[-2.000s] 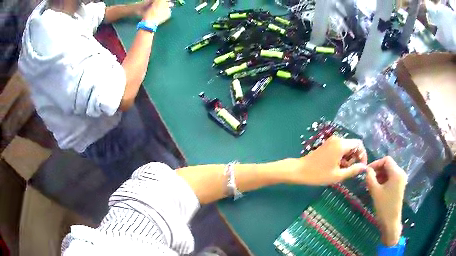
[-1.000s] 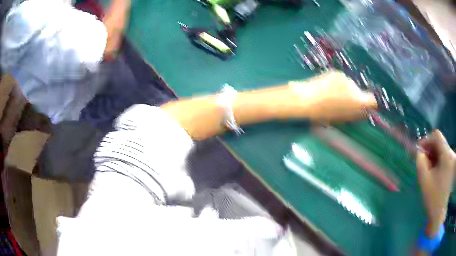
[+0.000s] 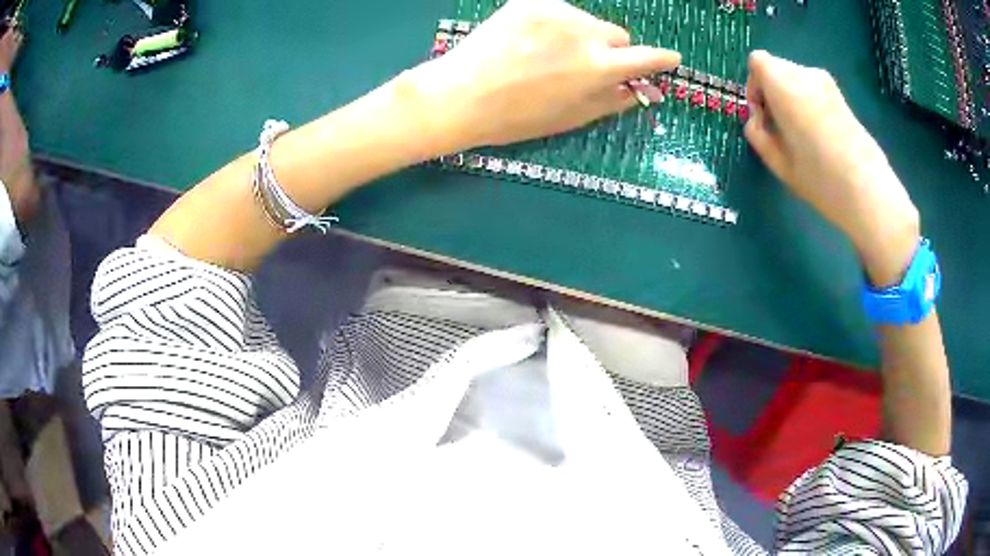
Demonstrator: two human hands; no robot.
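The green circuit board panel (image 3: pixel 608 163) lies on the dark green table in front of me. A row of silver parts runs along its near edge and a row of red parts (image 3: pixel 706 100) crosses it further back. My left hand (image 3: pixel 554 76) is over the panel, with thumb and fingers close together beside the red row. A small pale and reddish thing shows at its fingertips; I cannot tell if it is held. My right hand (image 3: pixel 809 130) is curled at the right end of the red row, and its fingertips hide whatever is there.
Stacked panels (image 3: pixel 934 54) lie at the far right, with dark bits beside them. A black assembly with a yellow-green cylinder (image 3: pixel 154 46) lies at the upper left. Part of another person's arm (image 3: pixel 15 141) shows at the left edge. The table edge runs in front of me.
The view has swung down and to the right, so the heap and plastic bag are out of view. My hands were together, then moved apart, and now both are at the panel's red row.
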